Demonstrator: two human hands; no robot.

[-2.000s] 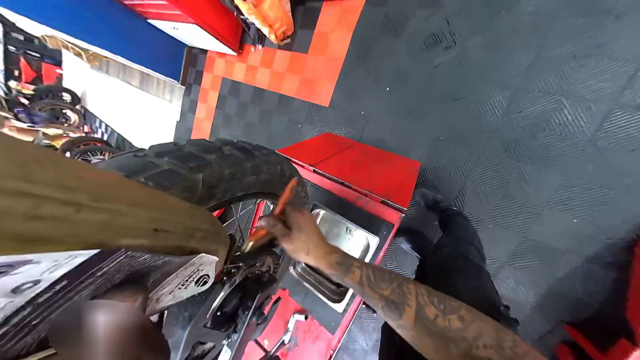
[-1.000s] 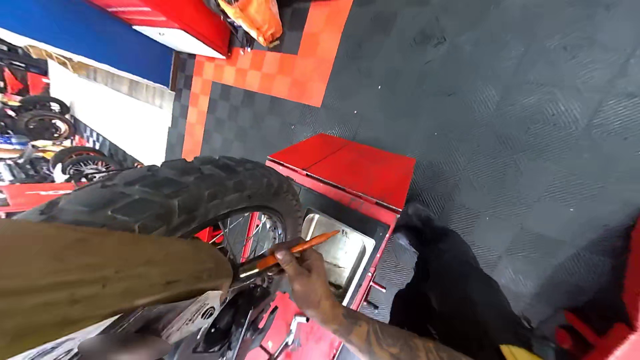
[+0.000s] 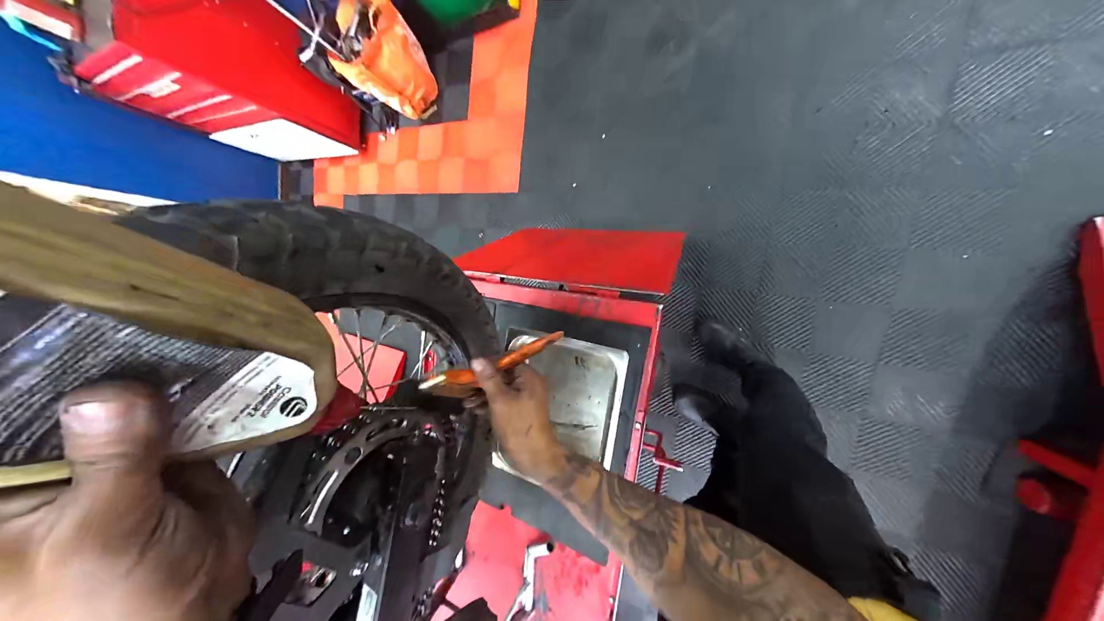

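Observation:
My left hand (image 3: 129,517) grips a large olive-coloured container (image 3: 164,276) with a printed label, close to the camera at the lower left; its thumb lies across the label. My right hand (image 3: 522,414) holds a thin orange-handled brush (image 3: 496,366), its pale tip at the left, near the spokes and the rear sprocket. The knobbly motorcycle tyre (image 3: 371,250) curves behind the container. Below the brush tip is the sprocket (image 3: 332,479), with the drive chain (image 3: 438,509) at its right. The container hides part of the wheel.
A metal tray (image 3: 586,401) is set in the black top of a red work stand (image 3: 569,259), right of the wheel. Metal parts (image 3: 530,569) lie on a red surface below. Black-clad legs (image 3: 785,457) stand at the right. A red cabinet (image 3: 216,69) and an orange bag (image 3: 388,60) are upper left.
The brush, pointing steeply up two seconds ago, now slants with its handle end to the right. My left hand shows much more clearly on the container. The view has shifted.

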